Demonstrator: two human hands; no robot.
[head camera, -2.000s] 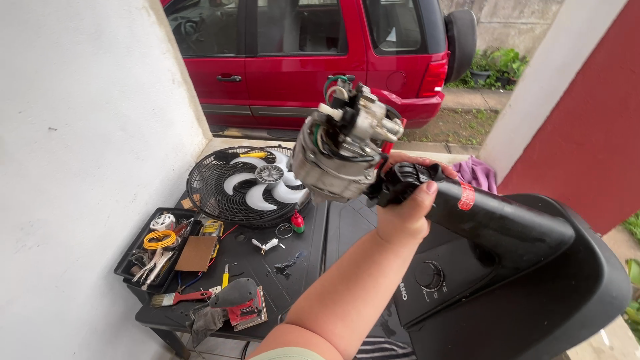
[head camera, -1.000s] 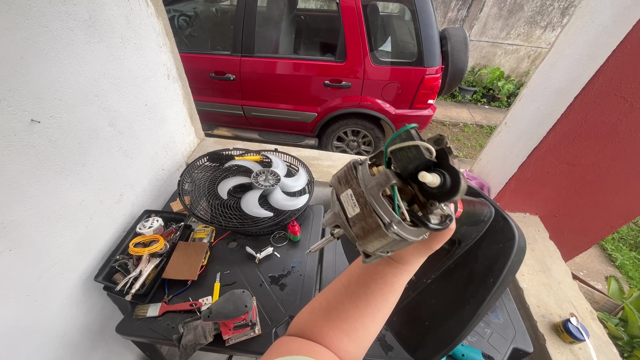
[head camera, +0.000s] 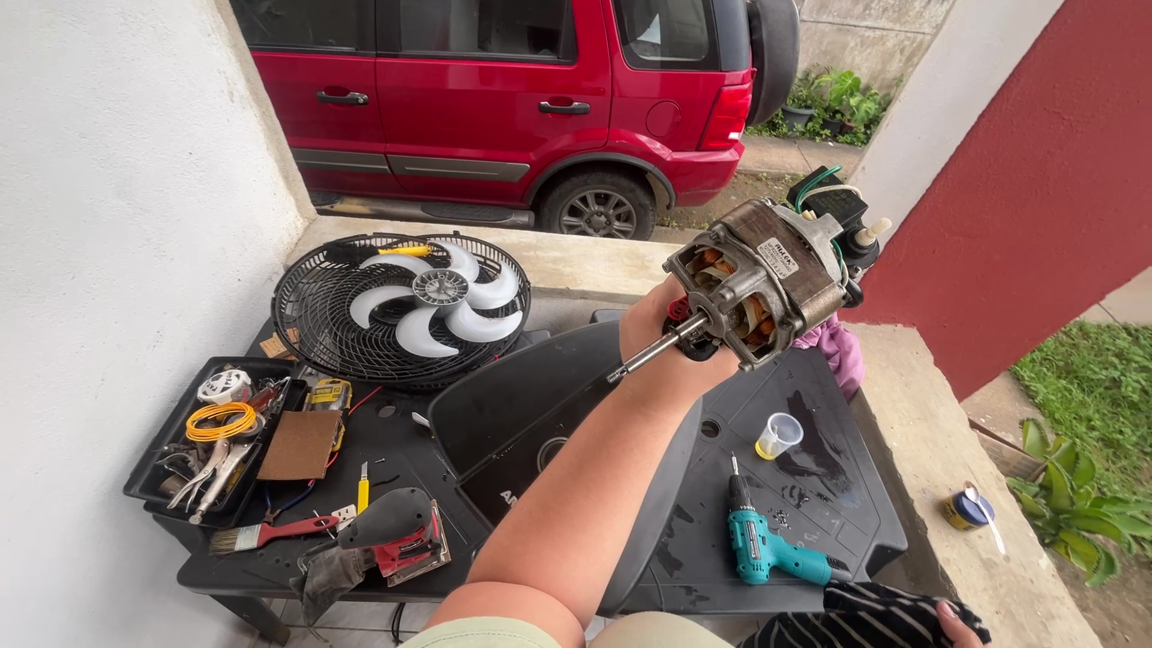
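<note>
My left hand (head camera: 670, 333) grips the black neck under a bare electric fan motor (head camera: 765, 279). The motor's steel shaft (head camera: 657, 348) points down and left, copper windings show through its front frame, and a black part with green and white wires sits at its rear. Beneath my forearm, a black plastic fan body (head camera: 513, 405) lies across the table; the motor's joint with it is hidden. My right hand (head camera: 956, 623), partly out of view at the bottom right, holds a black striped cloth (head camera: 864, 616). A teal cordless drill (head camera: 765, 544) lies near that cloth.
A fan grille (head camera: 306, 315) holds white blades (head camera: 423, 333) at the back left. A tool tray (head camera: 144, 472), cardboard (head camera: 300, 445), paintbrush (head camera: 270, 533), yellow cutter (head camera: 364, 490) and red sander (head camera: 405, 540) lie left. A plastic cup (head camera: 781, 434) stands right; a jar (head camera: 967, 509) sits on the ledge.
The motor has swung round and moved right, its shaft now facing down-left. The black fan body has shifted from the right side to the middle of the table. The drill and cup have come into view.
</note>
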